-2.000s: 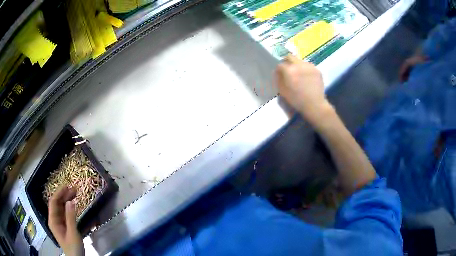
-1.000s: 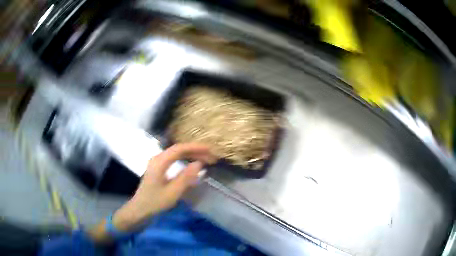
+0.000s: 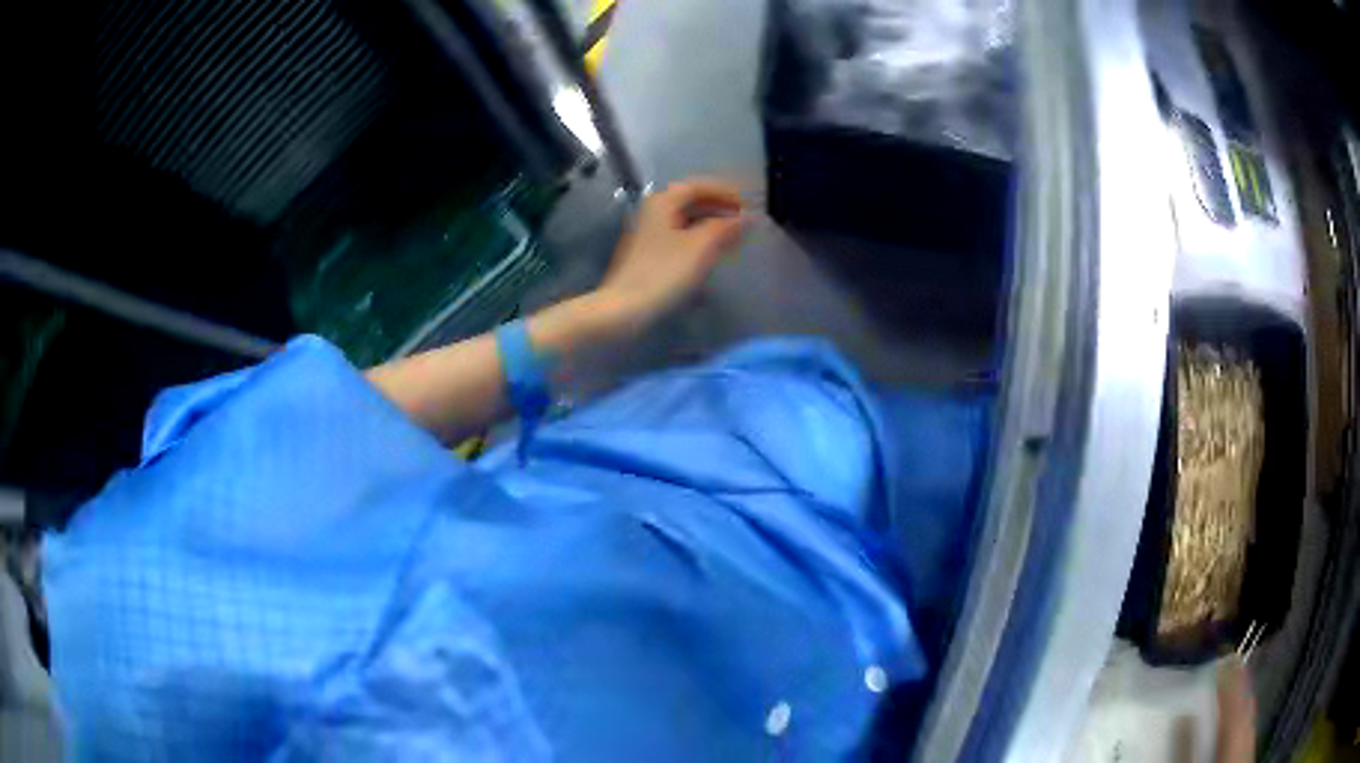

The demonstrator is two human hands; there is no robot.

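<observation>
My left hand (image 3: 674, 251), with a light blue strap on its wrist, is over the floor area left of the line. Its fingers are loosely curled and a little apart from the thumb, and nothing shows in it. The black parts tray (image 3: 1283, 358) sits on the line at the right, holding a heap of brass-coloured metal pins (image 3: 1216, 485). My right hand (image 3: 1236, 719) is cut off by the bottom edge below the tray. Only a blurred finger shows. A few thin pins stick up beside its tip, and I cannot tell if it holds them.
A black crate (image 3: 880, 187) with clear crumpled plastic stands at the top centre. A dark ribbed rack (image 3: 239, 105) and green boards (image 3: 395, 283) are at the left. The line's metal rail (image 3: 1029, 432) runs top to bottom right of my blue clothing. Yellow-black tape shows on the floor.
The view has swung left and down, so the tray now shows at the far right. My left hand has moved off the tray to beside the line. The circuit board and hanging yellow pieces have left view.
</observation>
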